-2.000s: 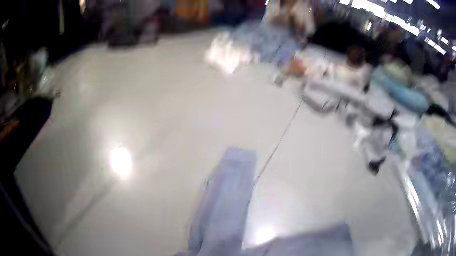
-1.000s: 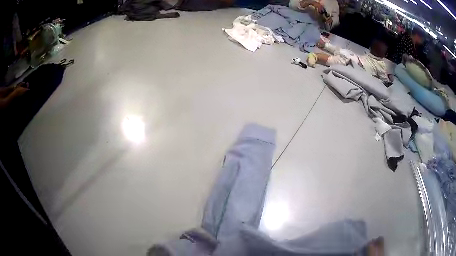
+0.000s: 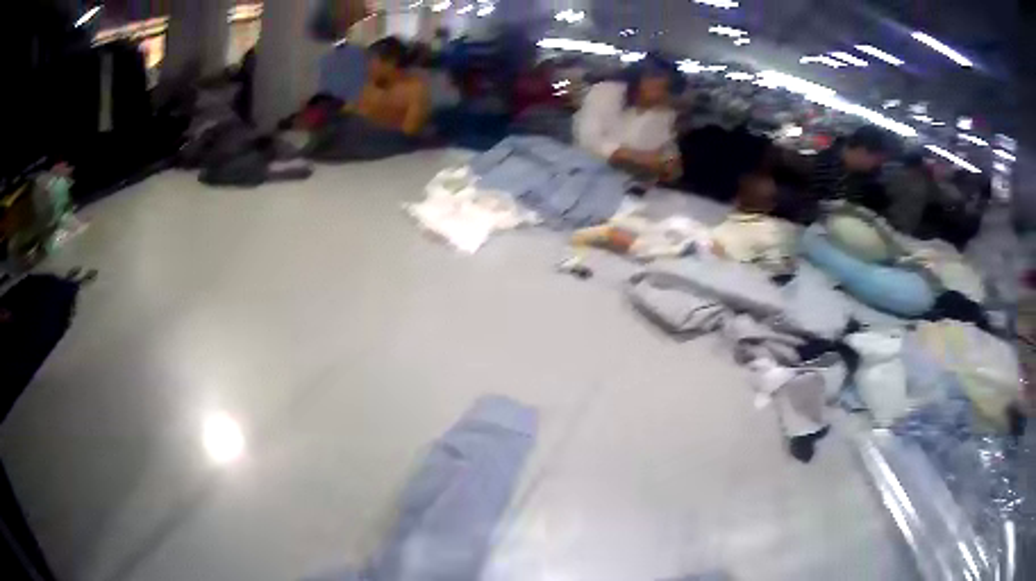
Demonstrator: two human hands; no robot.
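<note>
A light blue-grey sleeve [image 3: 460, 488] lies stretched out on the glossy white table [image 3: 341, 329], pointing away from me, its cuff end farthest. The rest of the garment is cut off by the bottom edge; only a sliver of the same cloth shows at the bottom, right of the sleeve. The view is blurred. Neither of my hands is in the picture.
White cloth [image 3: 468, 210] and a blue garment [image 3: 551, 179] lie at the far side. Grey garments [image 3: 682, 304] and a light blue roll [image 3: 875, 278] lie at the right, with clear poly bags [image 3: 909, 499] nearer. Dark cloth [image 3: 34, 323] is at the left. People sit beyond the table.
The view has tilted up, showing more people and lights. The shirt sits lower in the picture, and the fingertips at the bottom right have left the view.
</note>
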